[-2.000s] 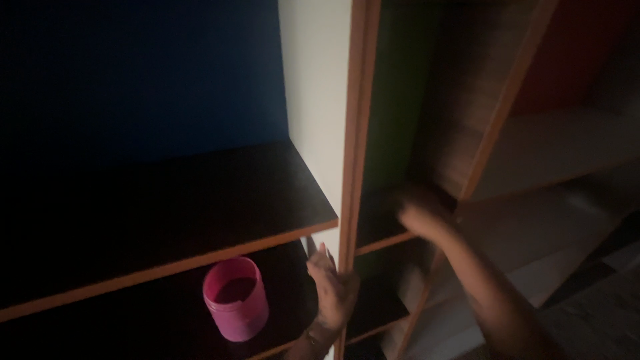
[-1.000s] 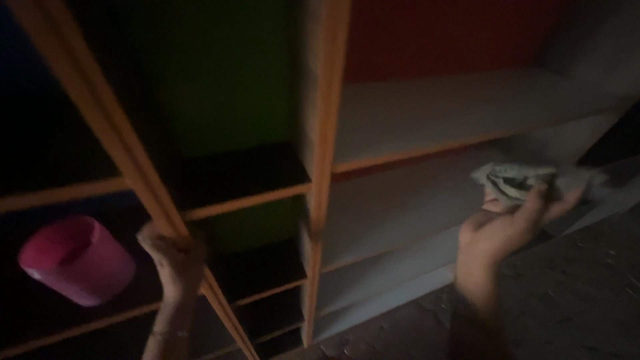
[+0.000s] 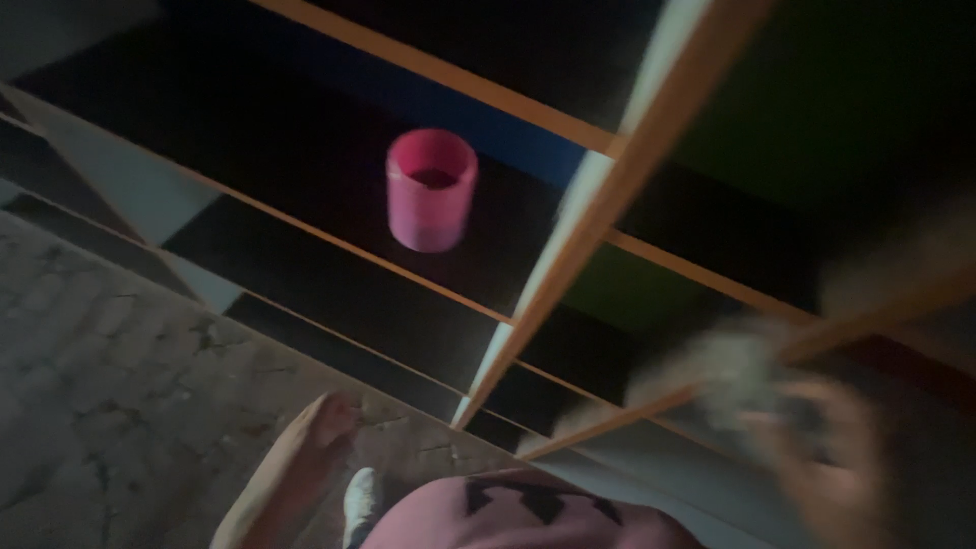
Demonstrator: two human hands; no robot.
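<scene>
My right hand [image 3: 823, 435], blurred, holds a pale crumpled cloth [image 3: 736, 374] in front of the shelving on the right. Low at the left of centre, my left hand [image 3: 335, 415] hangs away from the shelves; it is blurred, and whether its fingers are apart is unclear. A pink plastic container [image 3: 431, 202] with an unlidded top stands on a dark shelf [image 3: 305, 168] left of the upright, and something dark shows inside it.
A wood-edged upright [image 3: 572, 252] divides the shelving, with green-backed compartments [image 3: 633, 286] to its right. Paved floor [image 3: 114, 381] runs along the lower left. My shoe [image 3: 361, 496] and pink shirt [image 3: 526, 518] show at the bottom.
My left hand has let go of the upright edge it touched one second ago and hangs lower. The cloth is still in my right hand. The view has swung left and down.
</scene>
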